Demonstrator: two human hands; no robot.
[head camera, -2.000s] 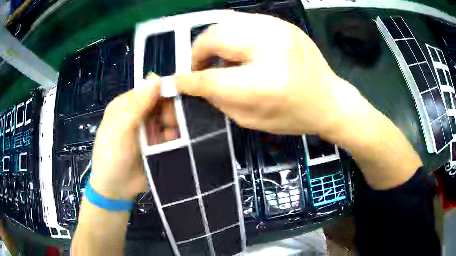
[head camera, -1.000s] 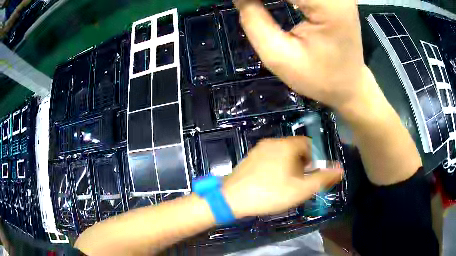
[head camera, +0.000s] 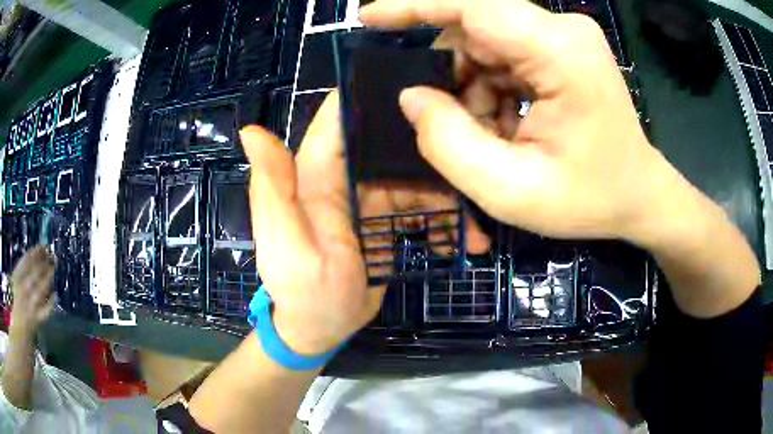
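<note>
A front housing (head camera: 413, 269) is held up in the middle, its keypad grid at the lower end and see-through to the fingers behind. A matte black window piece (head camera: 377, 127) fills most of its window; a gap shows below it. My left hand (head camera: 318, 242), with a blue wristband, holds the housing from the left and behind, thumb apart. My right hand (head camera: 542, 127) is at the housing's upper right, fingers over the top edge and thumb tip on the black piece. The sticker sheet (head camera: 312, 72) lies behind, partly hidden.
A glossy black blister tray (head camera: 191, 127) lies under my hands. A second tray with white-bordered housings (head camera: 51, 153) is at left, past white backing strips (head camera: 114, 169). Spare sticker sheets (head camera: 750, 85) and a dark lump (head camera: 678, 38) are at right. Another person's hand (head camera: 34, 284) is at left.
The sticker sheet, first in both hands, was laid on the tray. My left hand moved from the tray's right side to the middle with a housing. My right hand came down onto it.
</note>
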